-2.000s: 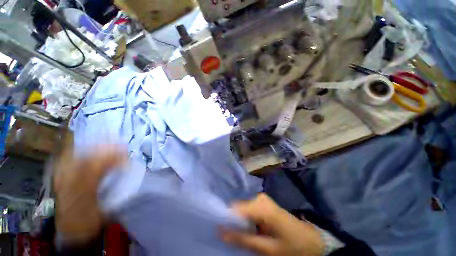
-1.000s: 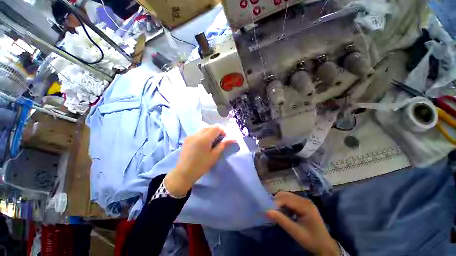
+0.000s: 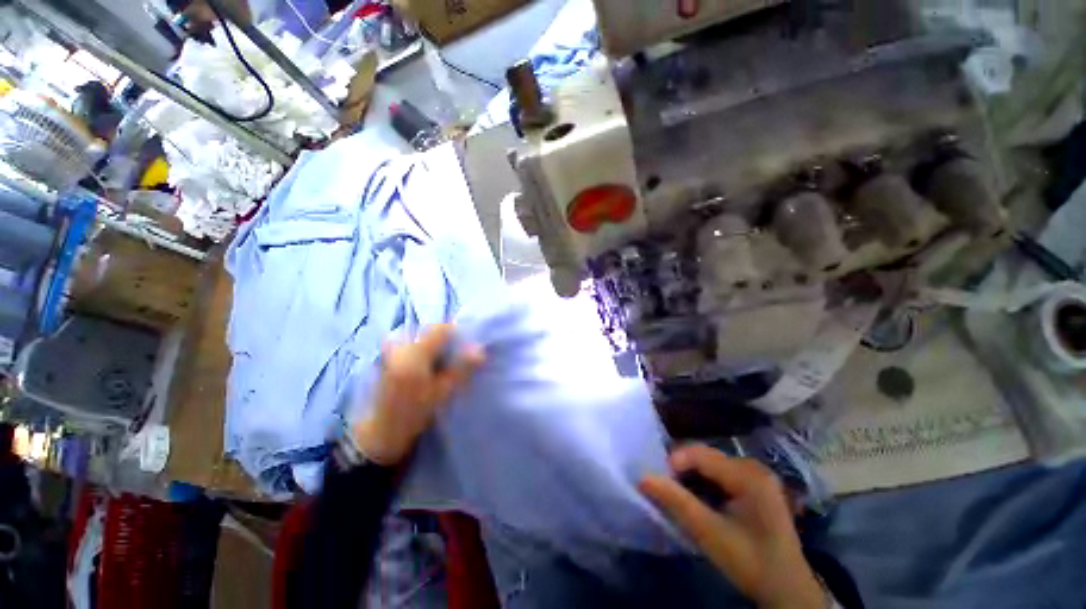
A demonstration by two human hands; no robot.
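The light blue garment (image 3: 322, 286) lies heaped left of the overlock machine (image 3: 601, 202), and part of it runs to the brightly lit needle area (image 3: 613, 315). My left hand (image 3: 411, 387), slightly blurred, pinches the cloth left of the needle. My right hand (image 3: 726, 512) pinches the cloth's right edge in front of the machine, below the needle; a small dark thing shows at its fingers, too unclear to name. The cloth between my hands hangs over the table's front edge. The presser foot is lost in glare.
A white tape roll (image 3: 1069, 325) sits at the right edge, its strip running toward the machine. A measuring strip (image 3: 911, 449) lines the table front. Thread waste (image 3: 780, 458) hangs beside it. Blue cloth (image 3: 965, 541) lies lower right. A red crate (image 3: 131, 553) stands lower left.
My left hand has moved left and slightly down, away from the needle, still on the cloth. My right hand stays at the cloth's edge. The view has shifted, bringing the machine larger and farther right.
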